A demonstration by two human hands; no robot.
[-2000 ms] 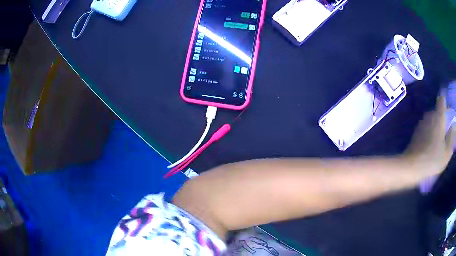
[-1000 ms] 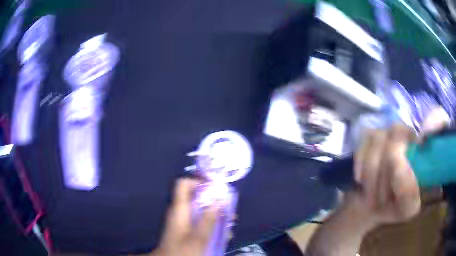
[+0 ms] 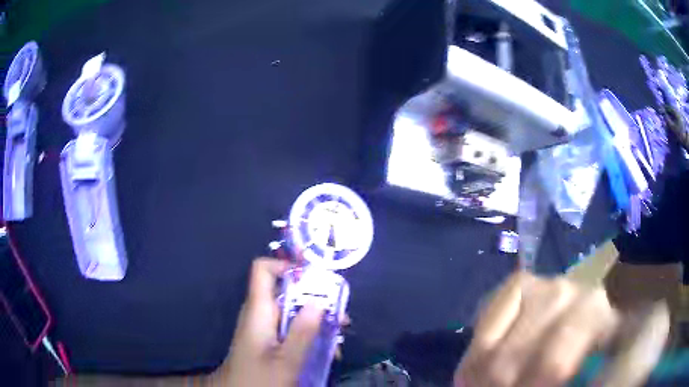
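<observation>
A pale lilac fan unit (image 3: 331, 227) is in my left hand (image 3: 264, 332), which grips its handle just below the round spoked head. The head faces up, with small white connectors at its left side. My right hand (image 3: 559, 329) is blurred at the lower right, fingers curled. The teal body of the electric screwdriver (image 3: 656, 370) shows beside it at the frame's edge; its nose and bit cannot be made out. The right hand is apart from the fan unit.
The screw feeder (image 3: 498, 83), white and black with a red part, stands at upper right. Two more fan units (image 3: 94, 204) lie at left on the black mat. A red-edged phone (image 3: 23, 287) is at the lower left. Clear bags (image 3: 578, 178) and lilac parts (image 3: 642, 143) lie at far right.
The view has swung from the phone side to the feeder. Since one second ago, my right hand and the teal driver have moved down. The fan unit in my left hand has stayed nearly in place.
</observation>
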